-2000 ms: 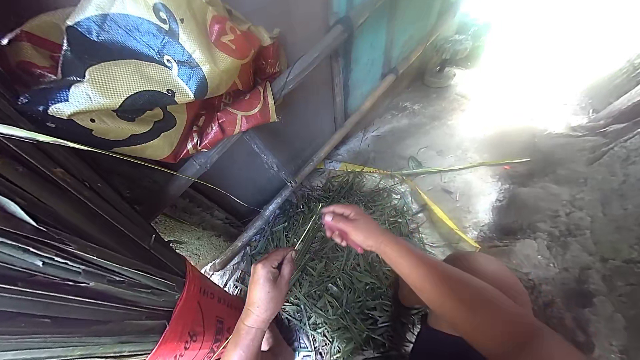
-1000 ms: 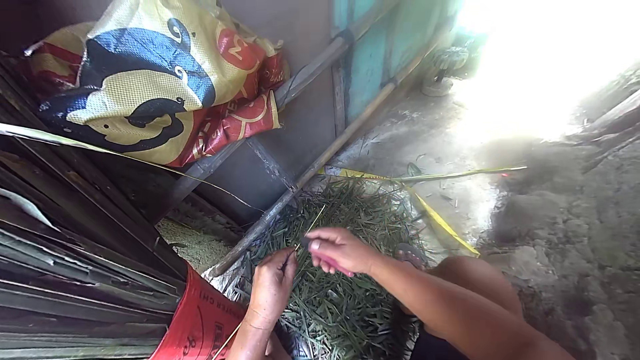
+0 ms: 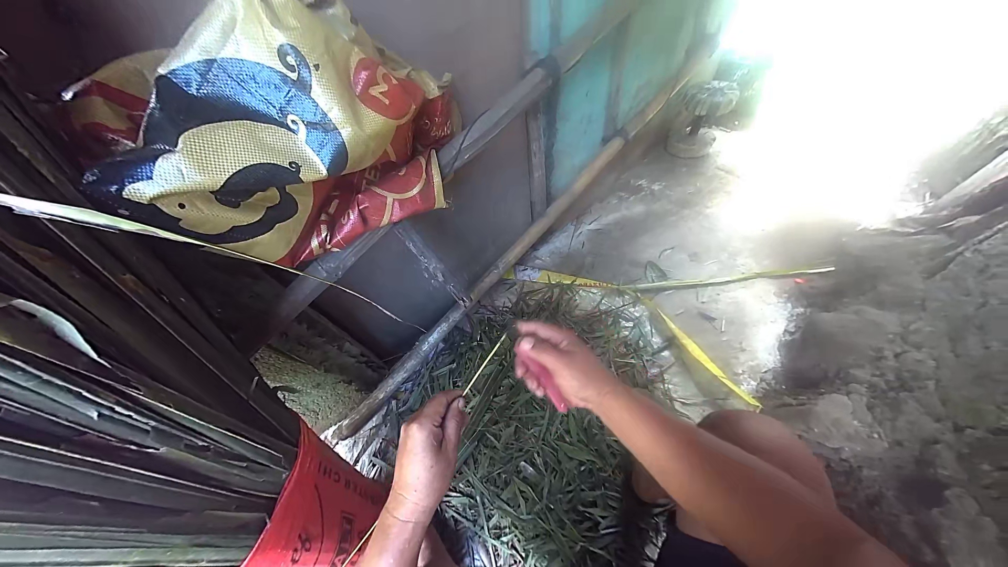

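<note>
My left hand (image 3: 431, 445) pinches a thin yellow-green plant strip (image 3: 483, 365) between thumb and fingertips. The strip's upper part rises toward the right, and a thin length also shows beside my left wrist. My right hand (image 3: 561, 366), slightly blurred, is closed around a tool with a reddish-pink handle (image 3: 545, 381), near the strip's upper end. Whether its fingers touch the strip cannot be told. Below both hands lies a heap of narrow green leaf cuttings (image 3: 543, 465).
A printed woven sack (image 3: 252, 150) is at the upper left, by wooden poles (image 3: 551, 216) along a wall. Long dark leaf strips (image 3: 118, 441) stand by a red printed sack (image 3: 315, 504). A yellow band (image 3: 701, 354) and a green stalk (image 3: 732, 279) lie on the concrete floor.
My right hand was beside my left fingertips one second ago; now it is farther up and to the right, with more of the strip showing between the hands.
</note>
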